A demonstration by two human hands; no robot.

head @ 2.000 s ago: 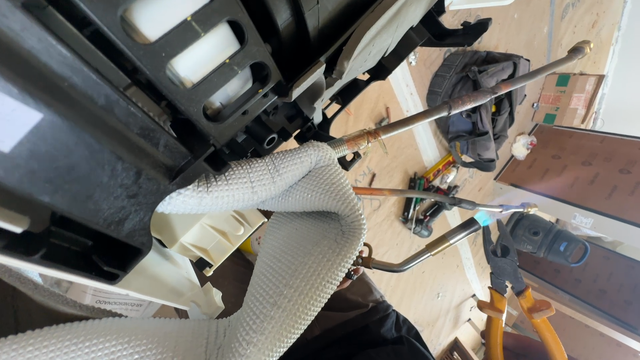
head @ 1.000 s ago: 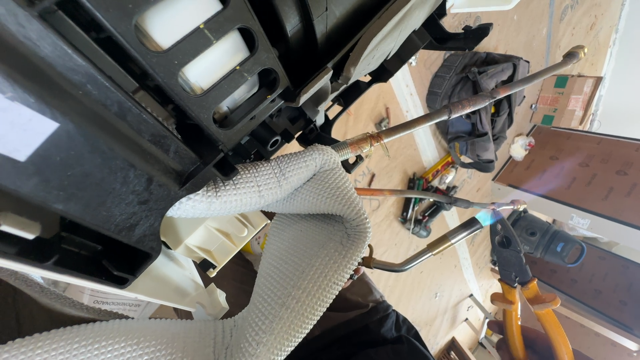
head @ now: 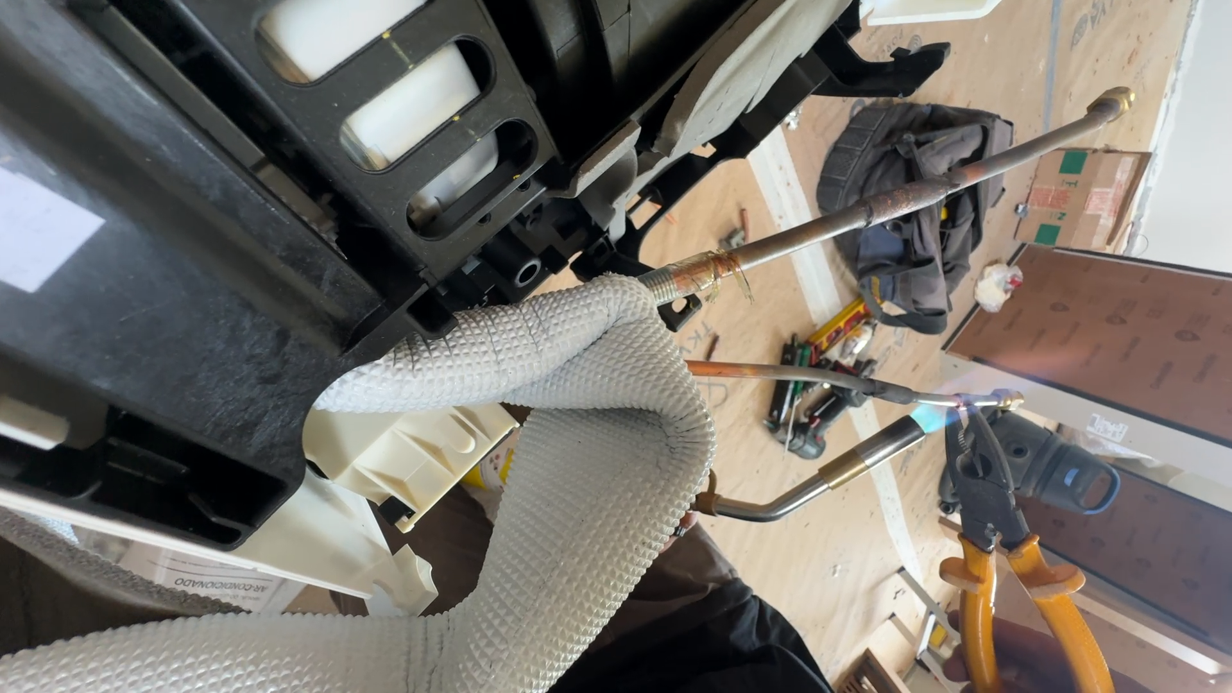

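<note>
A braided off-white insulation sleeve (head: 597,500) wraps the pipes beside the black plastic unit housing (head: 164,212). Two metal pipes stick out: a thicker pipe (head: 818,231) with a brass end, and a thin copper pipe (head: 770,371) below it in the view. My left hand (head: 685,525) shows only as a sliver behind the sleeve, at the base of the lit gas torch (head: 871,452). The bluish flame meets the thin pipe near its brass end. My right hand (head: 1035,650), at bottom right, grips orange-handled pliers (head: 991,520), their jaws at that pipe end.
Cream plastic parts (head: 414,462) lie beneath the housing. On the covered floor are a grey tool backpack (head: 914,207), a cardboard box (head: 1083,197), assorted tools (head: 813,395) and a dark device with a loop handle (head: 1059,472). Brown panels (head: 1107,327) stand at the right. Dark cloth (head: 712,626) fills the bottom middle.
The pliers have shifted slightly right and their handles have turned. The torch stays lit near the thin pipe's end. More of my right hand shows now.
</note>
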